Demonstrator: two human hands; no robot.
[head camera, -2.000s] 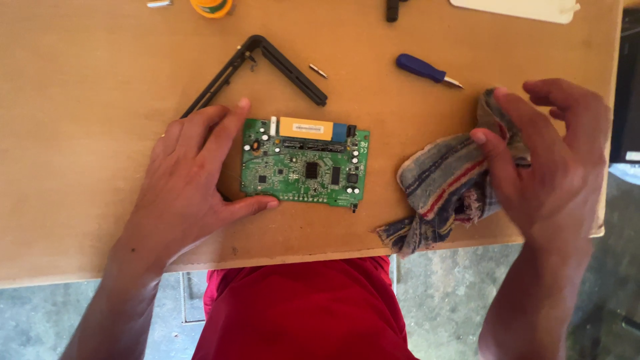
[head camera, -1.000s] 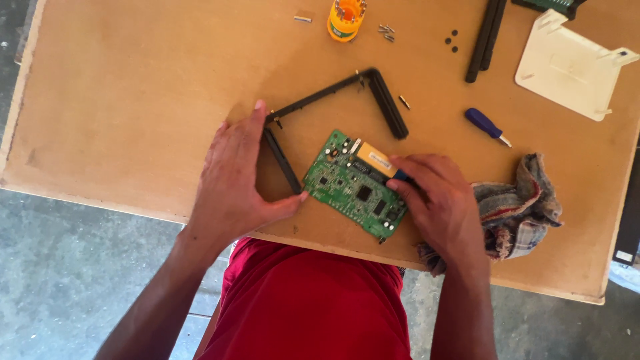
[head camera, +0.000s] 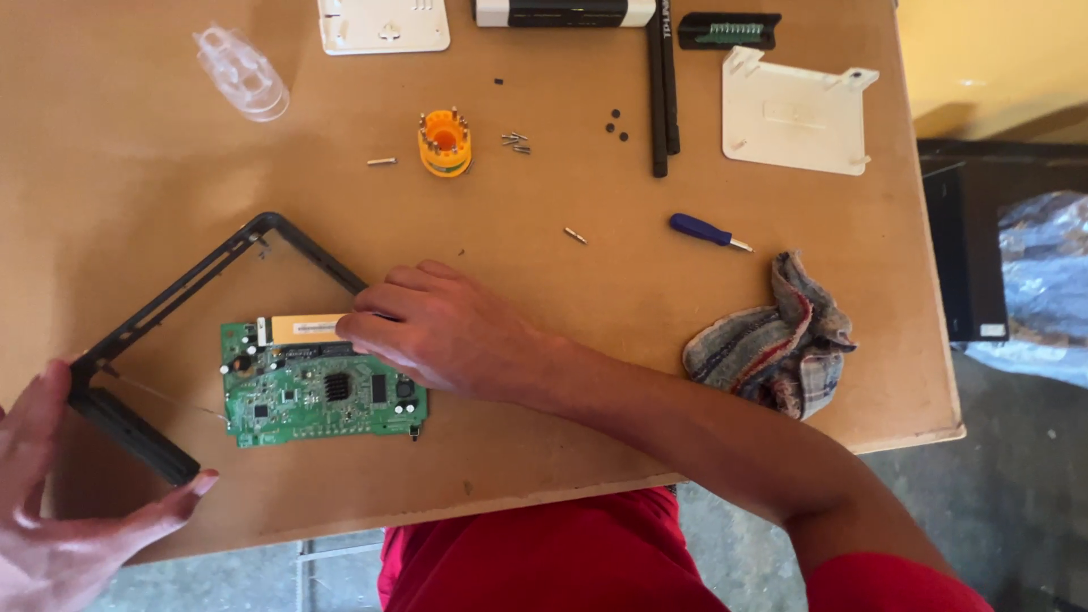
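Note:
A green circuit board (head camera: 314, 395) with a yellow block of ports along its far edge lies flat near the table's front edge. A black plastic frame (head camera: 183, 285) stands angled around its left and far sides. My left hand (head camera: 64, 493) grips the frame's left end, thumb and fingers at the short black arm. My right hand (head camera: 450, 327) reaches over the board's far right corner, its fingers at the port block and the frame's right end; whether it grips either is hidden.
A crumpled striped cloth (head camera: 773, 340) and a blue screwdriver (head camera: 710, 231) lie at right. Farther back are an orange bit holder (head camera: 445, 144), loose bits (head camera: 515, 143), black antennas (head camera: 663, 93), a white plastic cover (head camera: 795, 115) and a clear plastic cap (head camera: 242, 72).
My right hand has left the cloth, where it was two seconds ago, and come to the board. My left hand has gone from beside the board to the frame's end. The view has shifted.

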